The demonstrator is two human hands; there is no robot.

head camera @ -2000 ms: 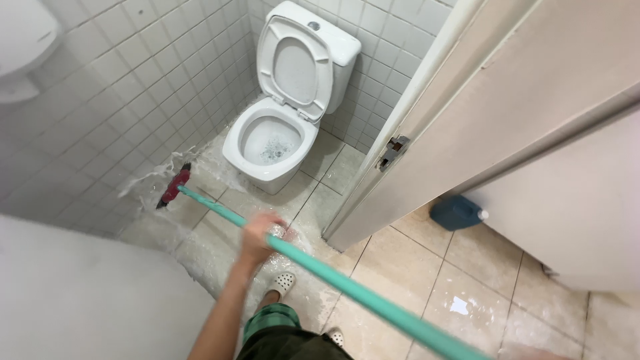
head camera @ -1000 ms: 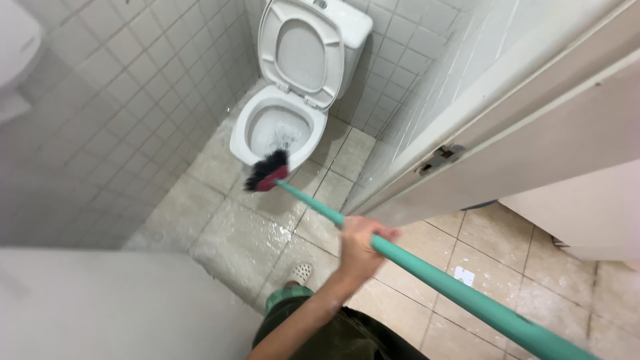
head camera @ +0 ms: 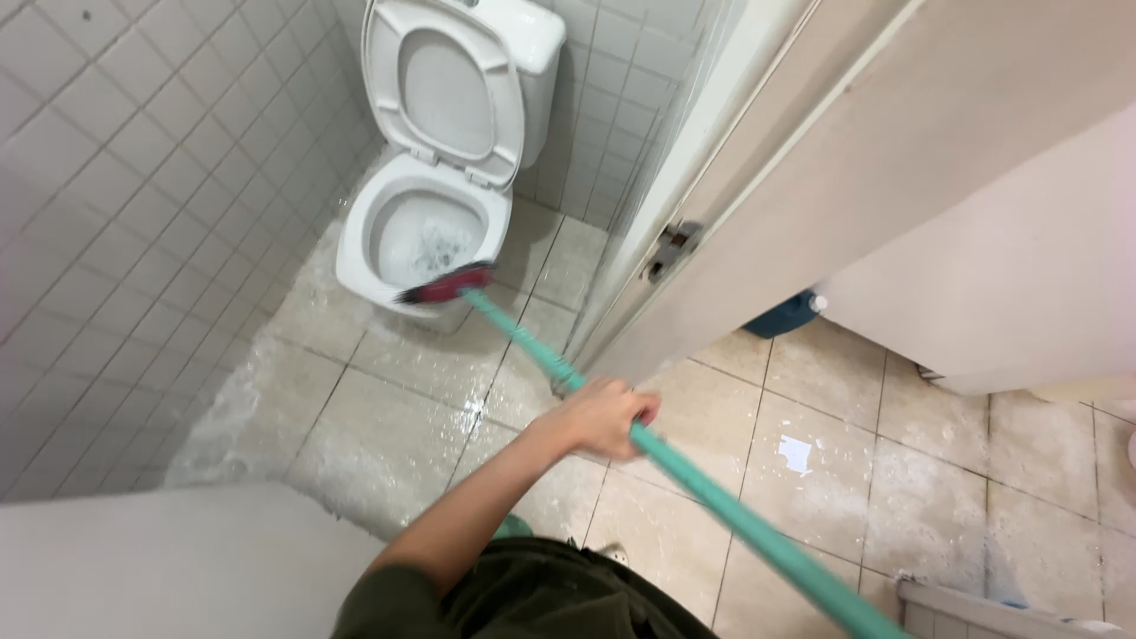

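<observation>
My left hand (head camera: 608, 417) is closed around the green pole (head camera: 754, 524) of a floor brush, near the middle of the view. From there the pole runs up left to the red brush head (head camera: 451, 286) with dark bristles, which overlaps the front rim of the white toilet (head camera: 359, 257); whether they touch cannot be told. The toilet's lid and seat (head camera: 444, 93) stand raised, and water shows in the bowl. The pole's other end leaves the view at the bottom right. My right hand is out of view.
Wet, foamy floor tiles (head camera: 390, 408) lie below the toilet. A tiled wall (head camera: 177, 177) is on the left, a white partition (head camera: 177, 559) at lower left. The door edge with a metal latch (head camera: 670, 251) stands right of the toilet. Beyond it is a blue container (head camera: 783, 317).
The brush head was on the floor by the left wall two seconds ago, then came over to the toilet's front. It has since turned and shifted slightly right along the toilet's front rim.
</observation>
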